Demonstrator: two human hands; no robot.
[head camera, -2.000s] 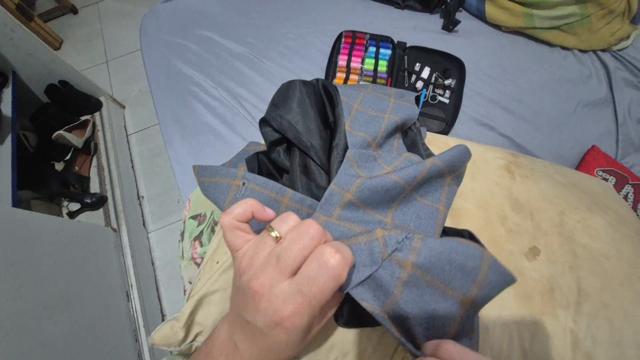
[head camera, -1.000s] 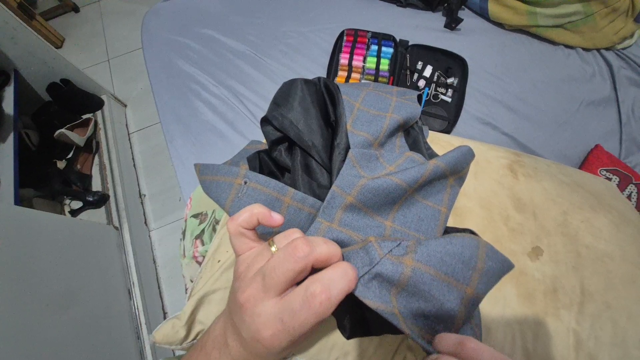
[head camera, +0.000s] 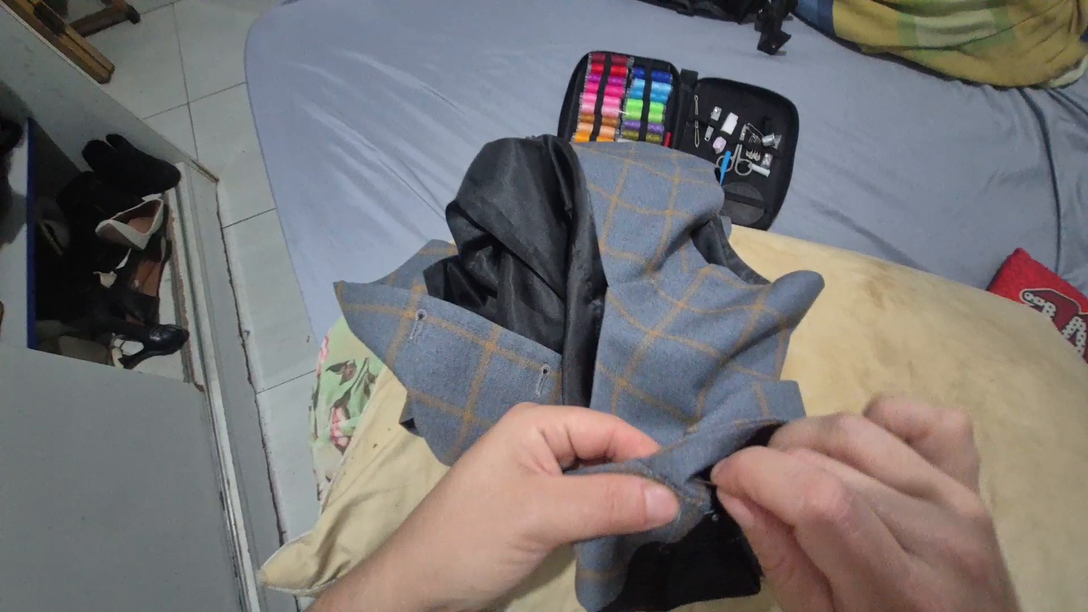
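A blue-grey checked garment (head camera: 654, 340) with tan lines and a black lining (head camera: 518, 229) lies bunched over a cream pillow. Two buttonholes show on its left part. My left hand (head camera: 544, 493) pinches a fold of the checked cloth between thumb and forefinger. Close by on the right, my right hand (head camera: 858, 501) has its thumb and forefinger together at the edge of the same fold, gripping the cloth there; whether a needle or thread is between the fingertips cannot be told. A small shiny point shows just below these fingertips.
Beyond the garment an open sewing kit (head camera: 744, 93) with coloured thread spools and small scissors lies on the bed sheet (head camera: 408, 110). The stained cream pillow (head camera: 892, 340) is underneath. A red cloth item (head camera: 1037, 297) is at right. Shoes (head camera: 136, 255) fill a low shelf at left.
My right hand has come up from the lower edge to the fold. My left hand has turned, its thumb now on top of the cloth. The garment's lower part has been folded up.
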